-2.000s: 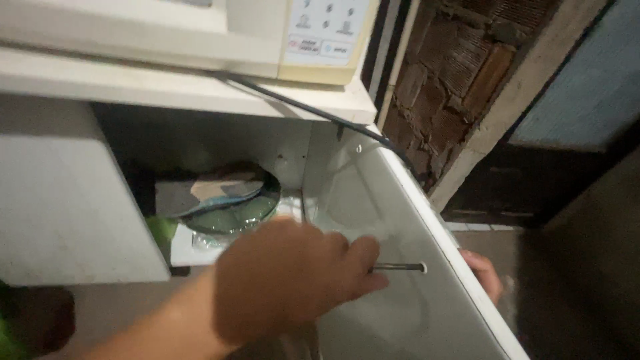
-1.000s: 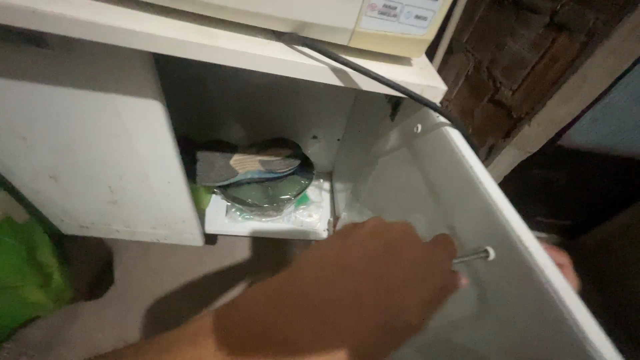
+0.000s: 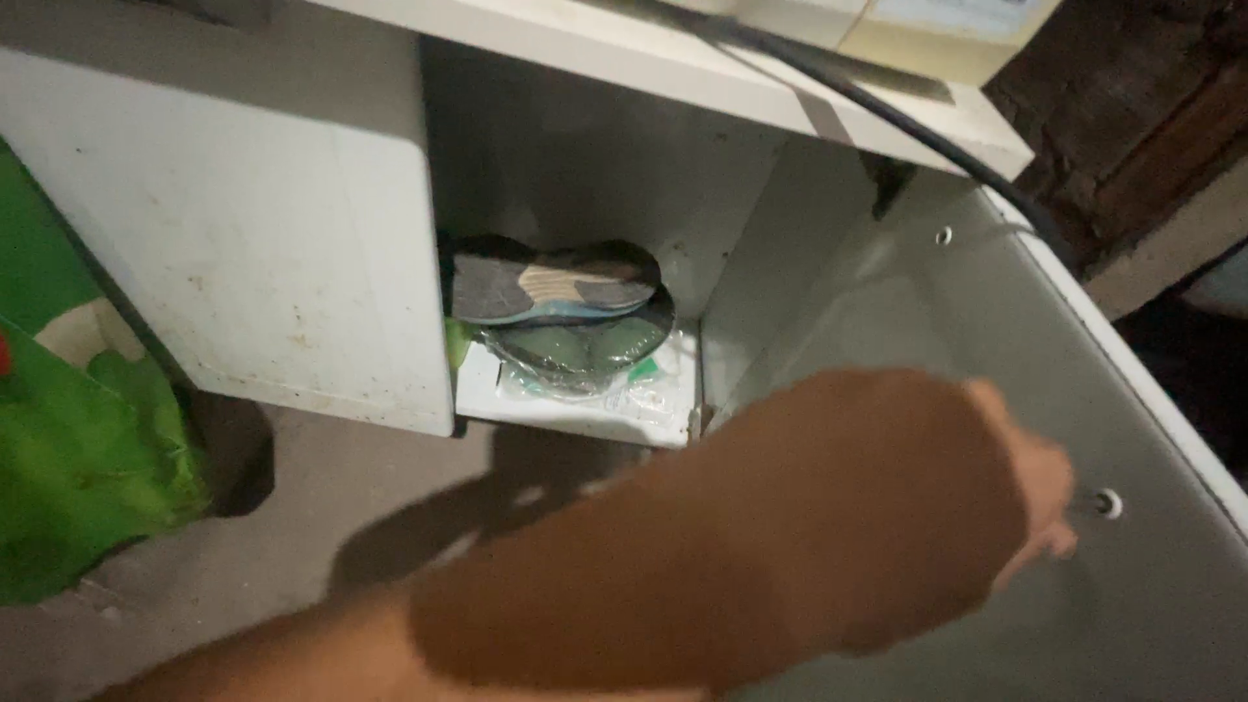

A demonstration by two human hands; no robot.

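Observation:
My left hand [image 3: 936, 497] reaches in from the lower left, blurred, with fingertips curled just left of a lower hole [image 3: 1107, 503] with a pale rim. That hole is in the inner face of an open white cabinet door [image 3: 907, 322]. Whether the fingers hold anything cannot be told; no metal rod shows between them and the hole. A second small hole [image 3: 943, 236] lies higher on the door. My right hand is out of view. Inside the cabinet, a shoe sole or insole [image 3: 556, 283] rests on a clear plastic-wrapped item [image 3: 585, 346].
A black cable [image 3: 877, 102] runs over the white countertop [image 3: 624, 49] and down past the door's top corner. A pale appliance [image 3: 936, 39] stands on top. At left are a closed white panel [image 3: 292, 244] and a green bag [image 3: 78, 439]. Brickwork [image 3: 1150, 127] lies at the right.
The metal rod between my left fingers and the lower hole no longer shows. My right hand, earlier at the door's outer side, has left view. The view has shifted, showing more of the left side.

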